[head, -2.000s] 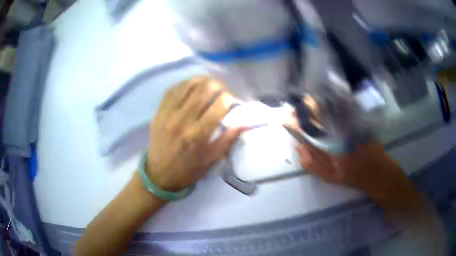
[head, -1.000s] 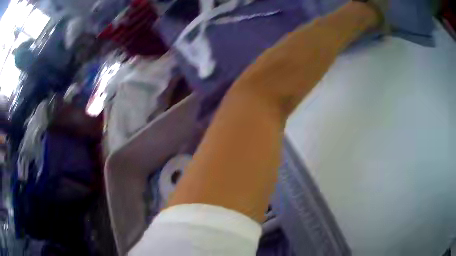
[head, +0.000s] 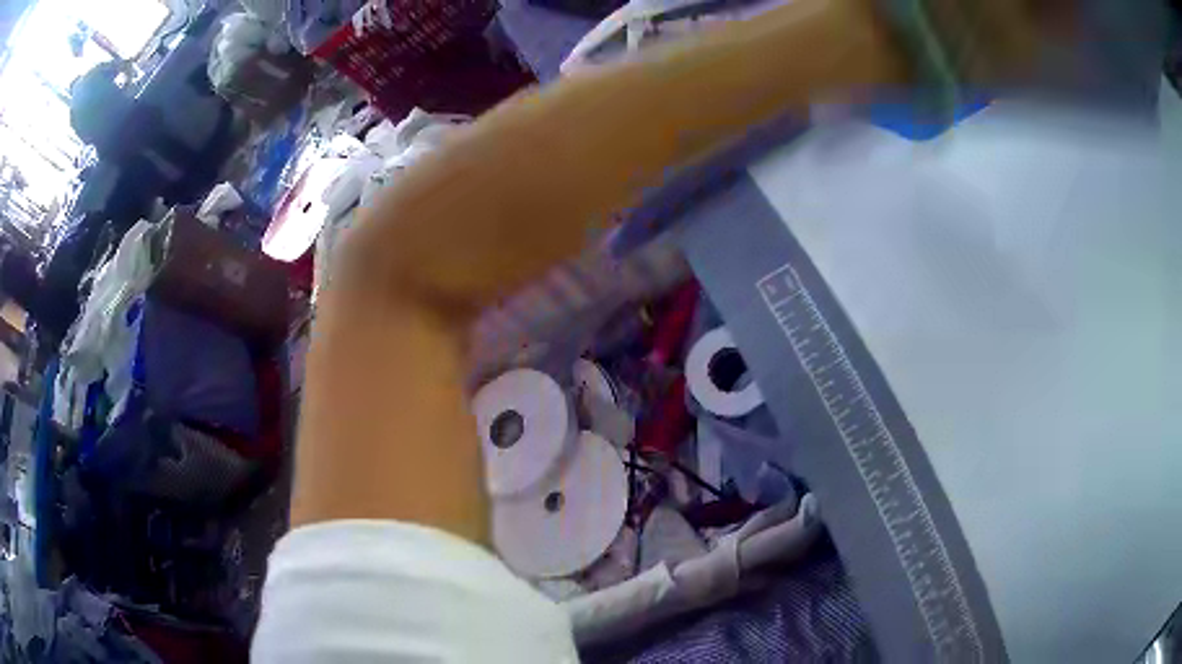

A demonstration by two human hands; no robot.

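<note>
My left forearm crosses the view from the bottom left to the top right, with a green bangle at the wrist. My left hand (head: 1024, 36) is blurred and partly cut off by the top edge. It is at a grey-blue cloth (head: 1108, 71) on the white table (head: 1037, 311); its fingers cannot be made out, so whether it grips the cloth is unclear. A small blue thing (head: 927, 119) shows just below the wrist. My right hand is out of the picture.
A grey ruler strip (head: 849, 415) runs along the table edge. Beside it lie white rolls (head: 570, 519) among cloth scraps and a rolled cloth rim. A red crate (head: 402, 59), a cardboard box (head: 227, 279) and cloth piles stand at the left.
The view first swung left from the sewing machine to the table's side. Since then, my left elbow has bent more, the forearm lies flatter, and more white rolls and the edge ruler show.
</note>
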